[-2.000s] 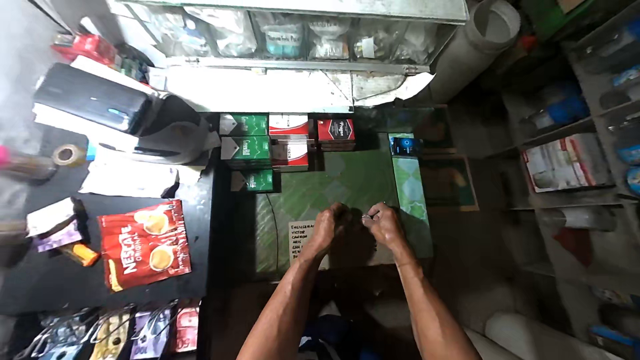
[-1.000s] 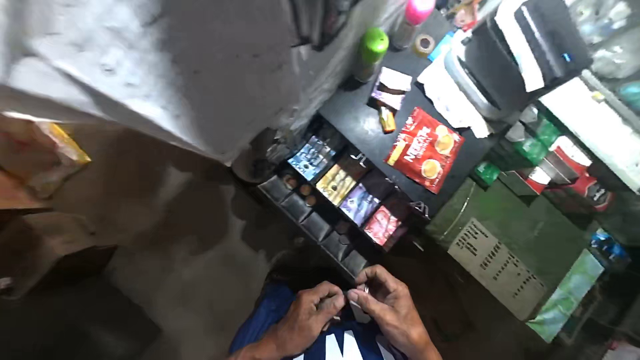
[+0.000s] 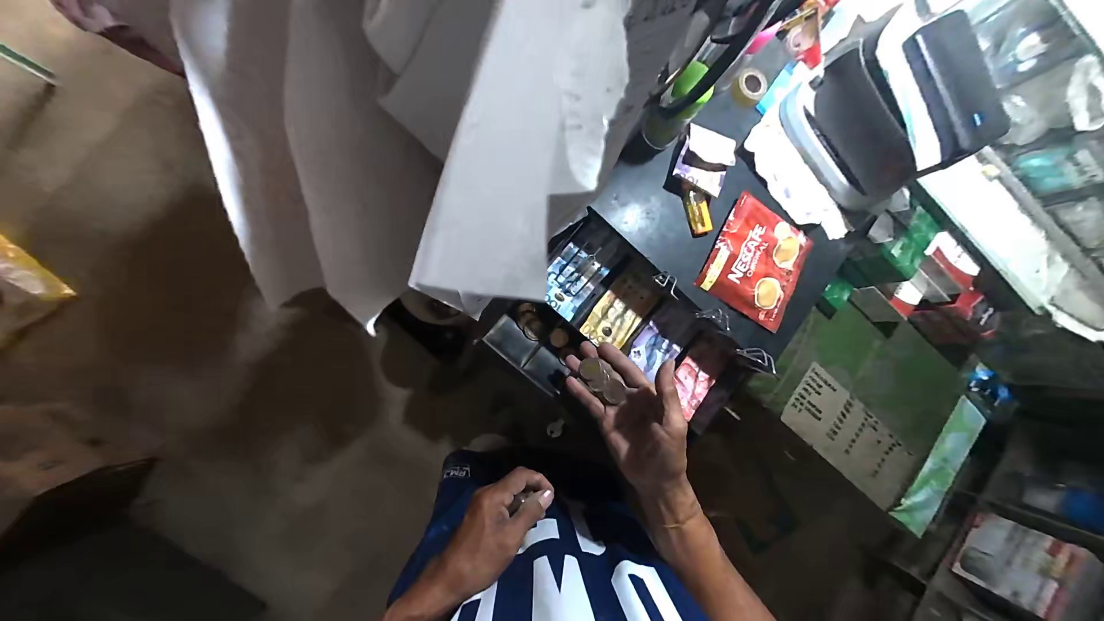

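My right hand is palm up with fingers spread, and several coins rest on its fingers. It is over the near edge of an open cash drawer. Banknotes in blue, yellow, violet and red lie in the drawer's compartments under wire clips. Coins sit in a coin compartment at the drawer's front left. My left hand is closed in front of my dark blue shirt, with what looks like a coin between thumb and fingers.
On the black table stand a red Nescafé pouch, a yellow lighter-like item, a folded banknote, a tape roll and a black-and-white device. White sheeting hangs at upper left. Cigarette packs sit at right.
My hands were close together one second ago. Now they are apart, the right one up at the drawer and opened to show coins. The view has swung far from the green counter seen two seconds ago.
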